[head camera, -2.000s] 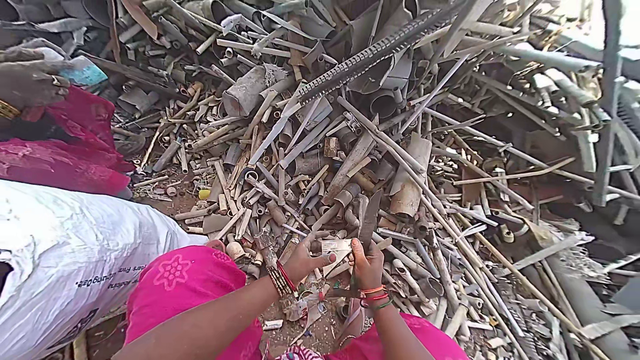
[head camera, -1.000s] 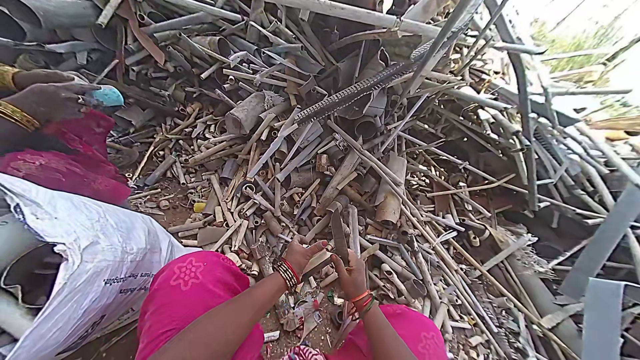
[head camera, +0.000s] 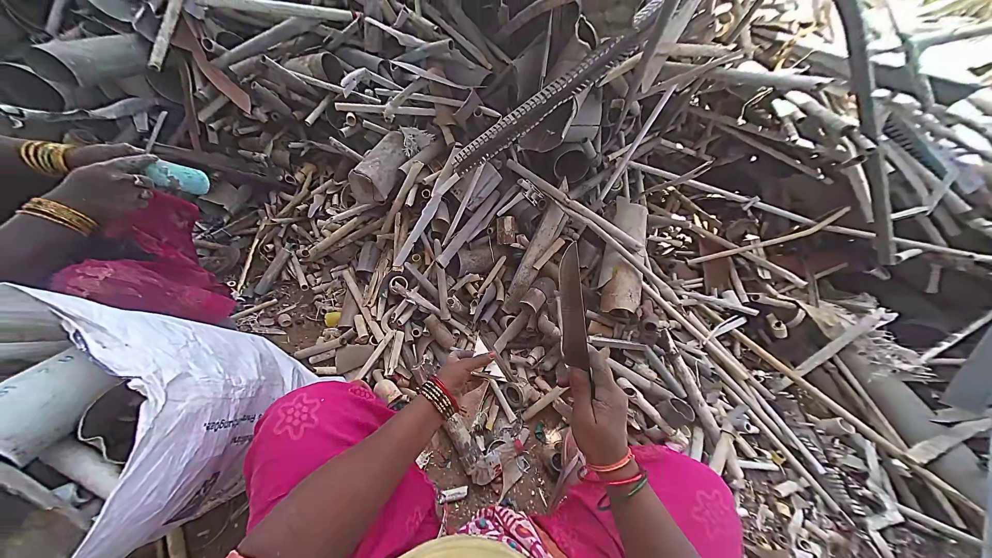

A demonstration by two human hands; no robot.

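My right hand [head camera: 595, 399] grips a knife by its handle, its broad dark blade [head camera: 573, 310] pointing up and away from me. To its left, my left hand [head camera: 459, 380] is low over the heap, fingers stretched out beside a small white scrap [head camera: 490, 361]; whether the fingers touch the scrap is unclear. Below the two hands, between my knees, lie a pale piece of pipe [head camera: 465, 446] and bits of clear plastic [head camera: 490, 468]. Cut pipe pieces [head camera: 411, 298] are strewn all around beyond the hands.
At the left, a co-worker's hands [head camera: 108, 182] hold a light blue object [head camera: 178, 177]. A white woven sack [head camera: 209, 387] with wide pipes lies at my left. Long thin pipes [head camera: 659, 287] cross the heap at the right, and a ridged dark strip [head camera: 535, 116] lies at the back.
The pale piece held between my hands two seconds ago is no longer in them. My hands have moved apart, and the blade now stands up from my right hand.
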